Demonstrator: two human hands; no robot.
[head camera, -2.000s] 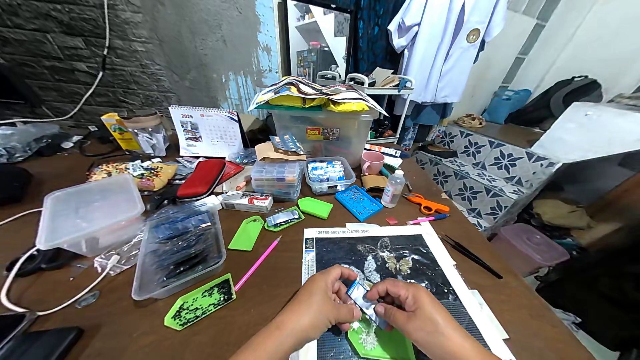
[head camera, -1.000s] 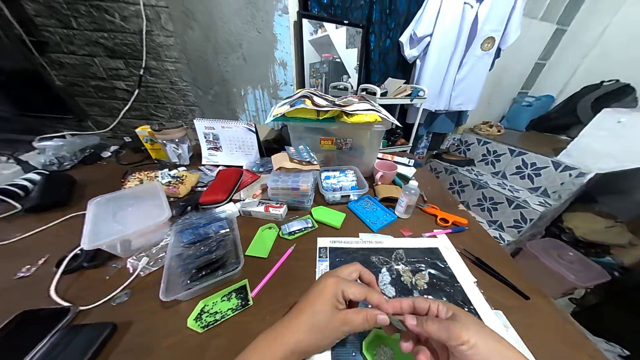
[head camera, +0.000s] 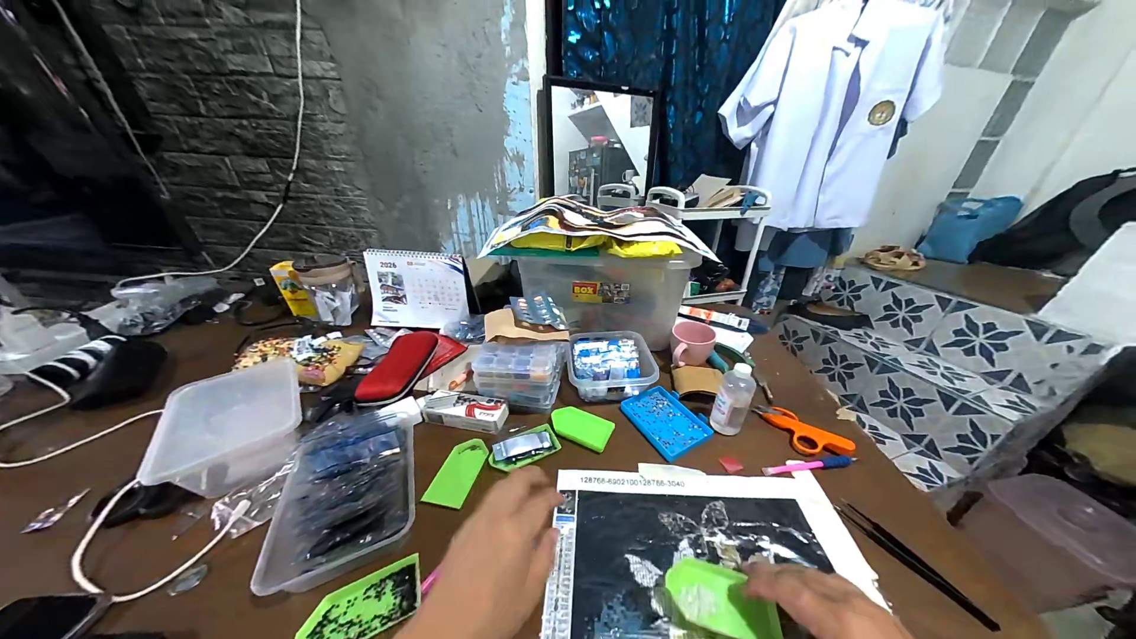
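Observation:
My right hand (head camera: 821, 596) has its fingers on the edge of a green plastic tray (head camera: 721, 599) that holds pale beads, over a diamond painting canvas (head camera: 701, 524) with a butterfly pattern. My left hand (head camera: 501, 550) is at the canvas's left edge, fingers near a green tray with a small packet (head camera: 524, 446); whether it holds anything is hidden. Left of my forearm lies a green tray of black beads (head camera: 368, 603), with a pink pen (head camera: 430, 581) partly behind the arm.
Clear boxes (head camera: 337, 497), a blue tray (head camera: 666, 422), a small bottle (head camera: 733, 399), orange-handled scissors (head camera: 806, 432) and black tweezers (head camera: 919, 564) lie around the canvas. A pink mug (head camera: 692, 343) and a large storage bin (head camera: 612, 297) stand at the back.
My hands, together over the canvas before, have moved apart. The left one has moved to the canvas's left edge, and the right one is now at the green tray.

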